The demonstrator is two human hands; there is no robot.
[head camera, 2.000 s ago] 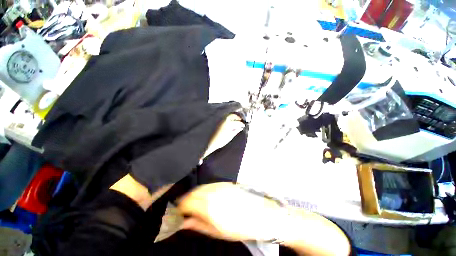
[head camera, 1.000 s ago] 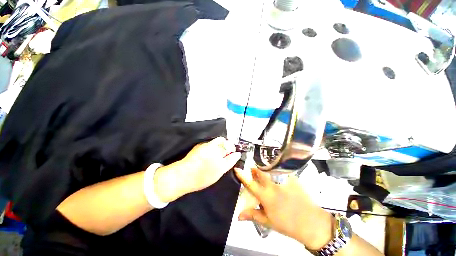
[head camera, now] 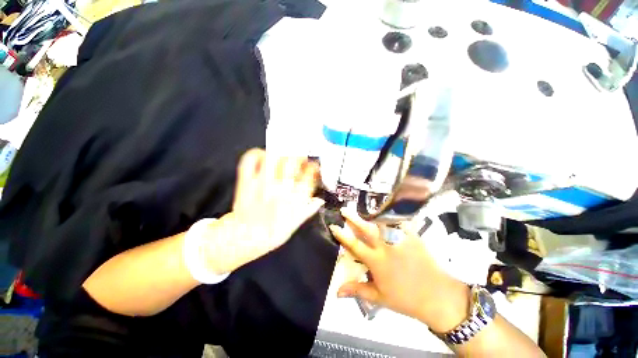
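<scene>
A large black garment piece (head camera: 161,105) spreads over the table and down over the lap. Its edge lies at the presser foot and needle (head camera: 344,194) under the white sewing machine head (head camera: 546,112). My left hand (head camera: 269,203), with a white band at the wrist, lies flat on the cloth just left of the needle, fingers extended. My right hand (head camera: 392,269), with a metal watch, rests its fingertips at the cloth edge just below the needle, fingers apart. Whether the right fingertips pinch the cloth is unclear.
The open box (head camera: 554,328) is at the lower right, cut off by the frame. A clear plastic bag (head camera: 594,266) lies above it. A measuring tape (head camera: 364,349) runs along the front table edge. Small dark items (head camera: 507,276) lie right of my right hand. Clutter fills the upper left.
Both hands have moved from the lap to the needle area, with the cloth edge now there. Since one second ago, my left hand has opened from a pinch and flattened on the cloth.
</scene>
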